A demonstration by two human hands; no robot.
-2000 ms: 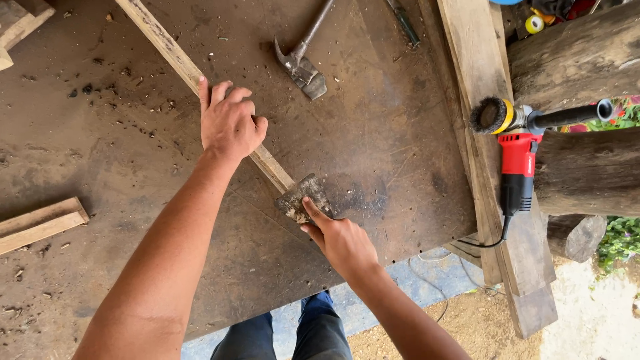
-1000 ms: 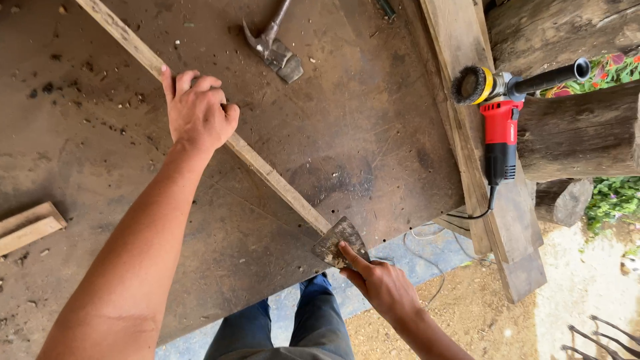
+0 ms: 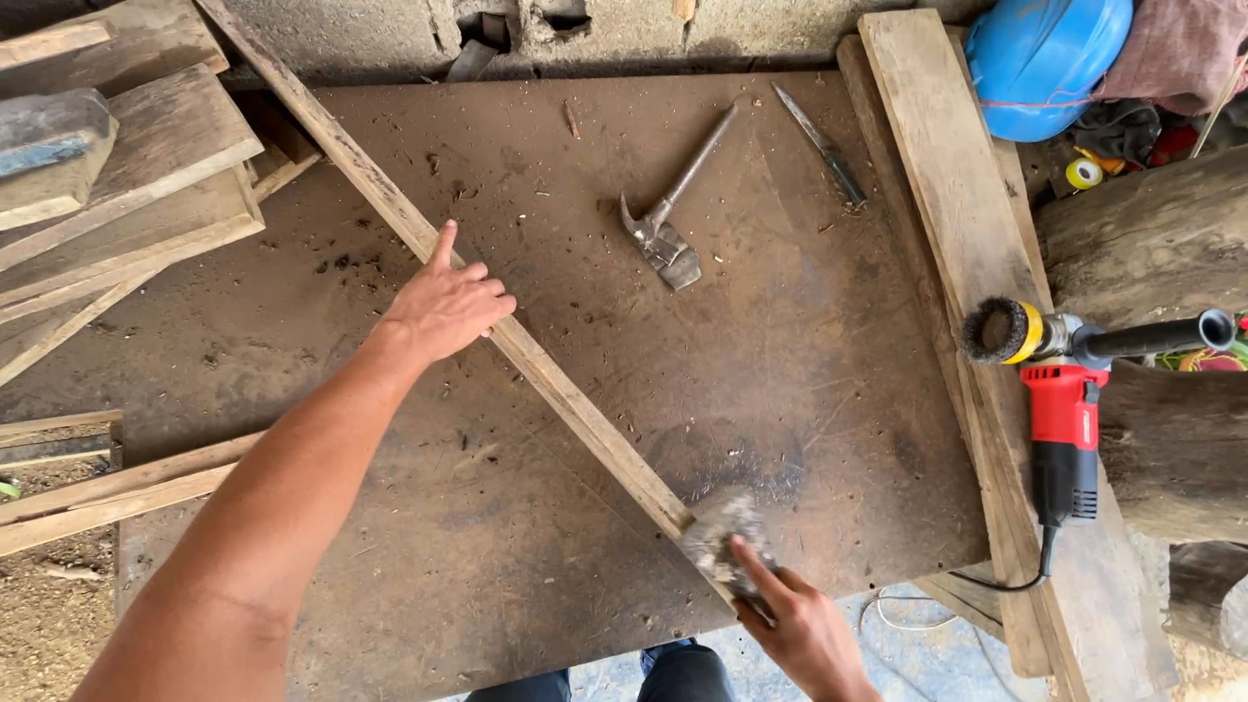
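A long narrow wooden strip (image 3: 575, 405) lies diagonally over the brown worktable (image 3: 409, 546). My left hand (image 3: 448, 302) grips it near the middle, index finger stretched along it. My right hand (image 3: 799, 614) holds a flat, worn scraper-like tool (image 3: 726, 536), blurred, against the strip's near end; its exact kind cannot be told. Farther back on the table lie a claw hammer (image 3: 673, 214) and a pointed tool with a dark handle (image 3: 824, 151), possibly a file or knife.
A red and black angle grinder (image 3: 1063, 409) with a wire cup brush rests on boards (image 3: 955, 166) along the right edge. Stacked planks (image 3: 127, 185) stand at the left. A concrete block wall (image 3: 390, 39) borders the back, with a blue hard hat (image 3: 1048, 63) at the back right.
My right hand and the flat tool have moved along the strip to its near end. My left hand stays on the strip. The view has shifted to take in more of the table's back.
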